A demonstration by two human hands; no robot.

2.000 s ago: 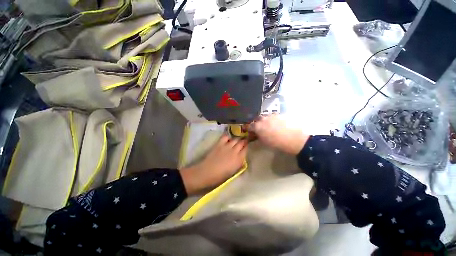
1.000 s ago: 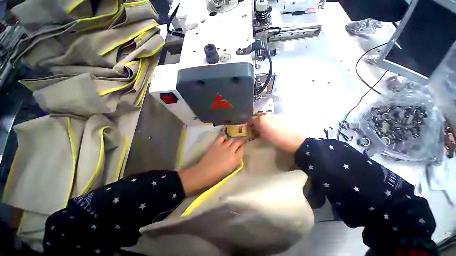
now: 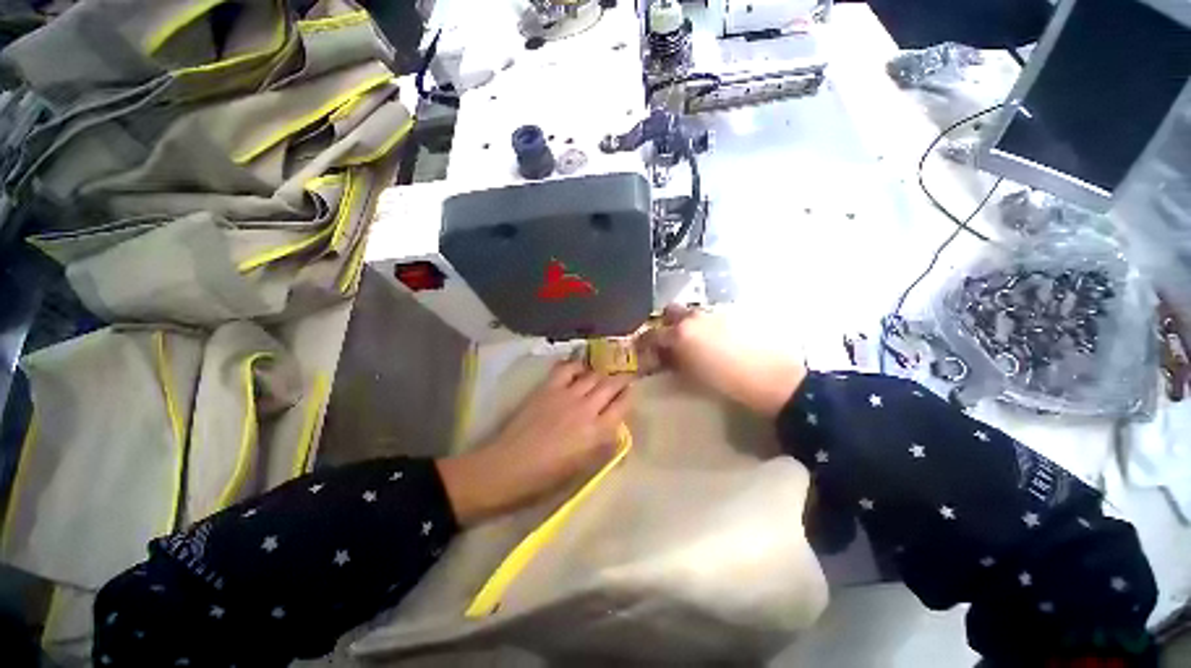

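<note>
A beige bag body (image 3: 679,522) with a yellow bound seam (image 3: 542,529) lies under the head of the white sewing machine (image 3: 546,255). My left hand (image 3: 555,428) rests on the fabric just left of the brass-coloured presser foot (image 3: 611,355), fingertips pressing the cloth beside it. My right hand (image 3: 718,355) is right of the foot, its thumb and fingers pinched at the fabric edge. What lies between the right fingertips is too small to tell.
Folded beige bag bodies (image 3: 111,444) with yellow edges are heaped at the left. A clear bag of metal hardware (image 3: 1038,320) lies at the right. A dark-screened control panel (image 3: 1091,98) stands upper right, with a thin cable beside it.
The view has shifted slightly, so the machine sits a little further left. Both hands stay at the presser foot, with only small finger shifts.
</note>
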